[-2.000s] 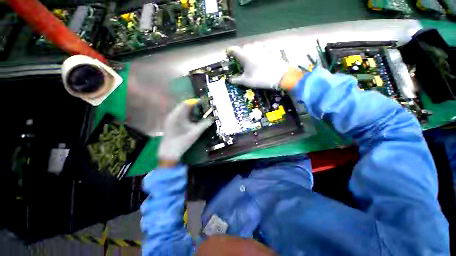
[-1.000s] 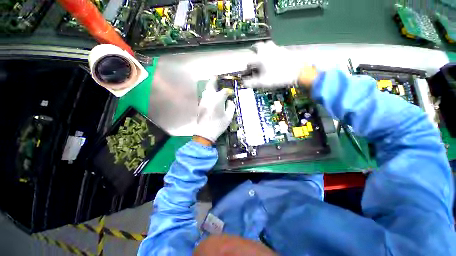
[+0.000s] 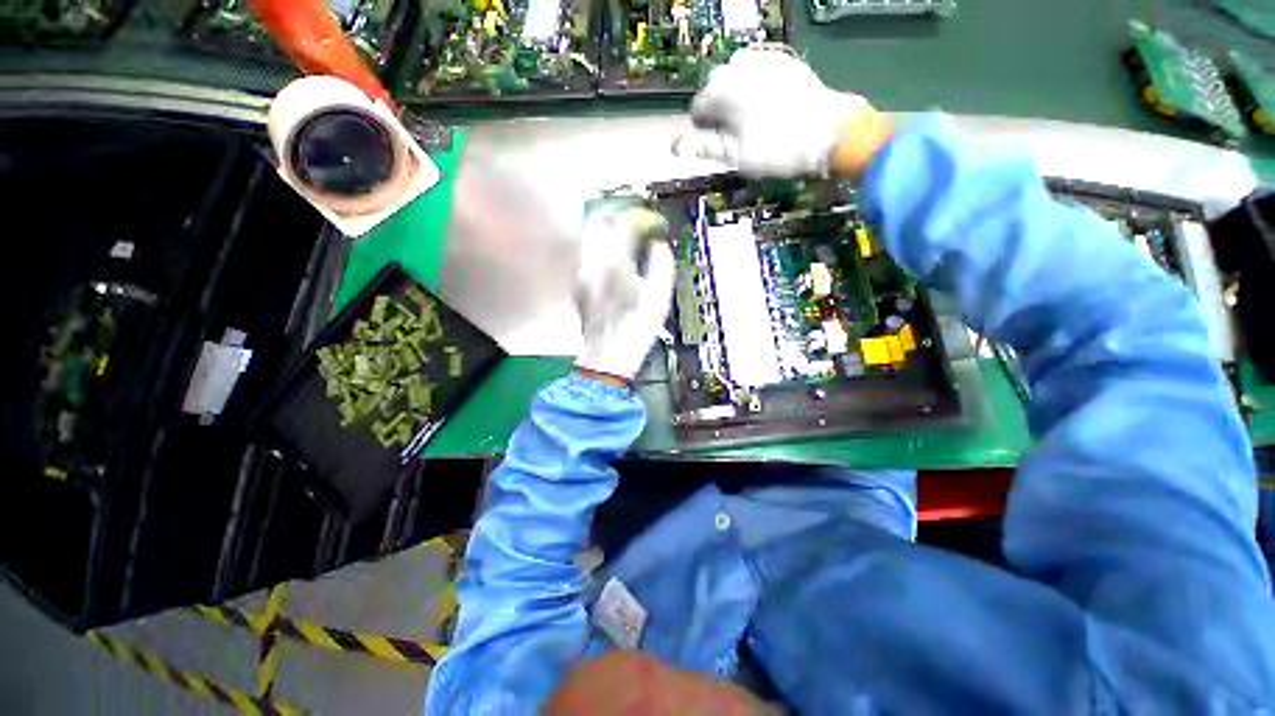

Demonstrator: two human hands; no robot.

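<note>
A black rectangular carrier fixture (image 3: 853,417) lies on the bench in front of me, holding a green circuit board (image 3: 797,280) with a long white-silver bar and yellow blocks. My left hand (image 3: 625,291), in a white glove, is at the fixture's left edge, fingers towards its upper left corner; whether it grips the edge is unclear. My right hand (image 3: 773,115), gloved, is above the fixture's far edge with its fingers curled. Whether it holds something small is blurred.
A fume nozzle (image 3: 343,154) on an orange-red arm stands at upper left. A black tray of olive-green parts (image 3: 392,367) lies left, beside a black crate (image 3: 154,336). A second loaded fixture (image 3: 1119,210) is partly behind my right sleeve. Loaded fixtures (image 3: 510,49) line the far side.
My right hand has lifted off the board to beyond the fixture's far edge. My left hand has moved up along the left edge. The whole view has shifted, with the fixture now further right.
</note>
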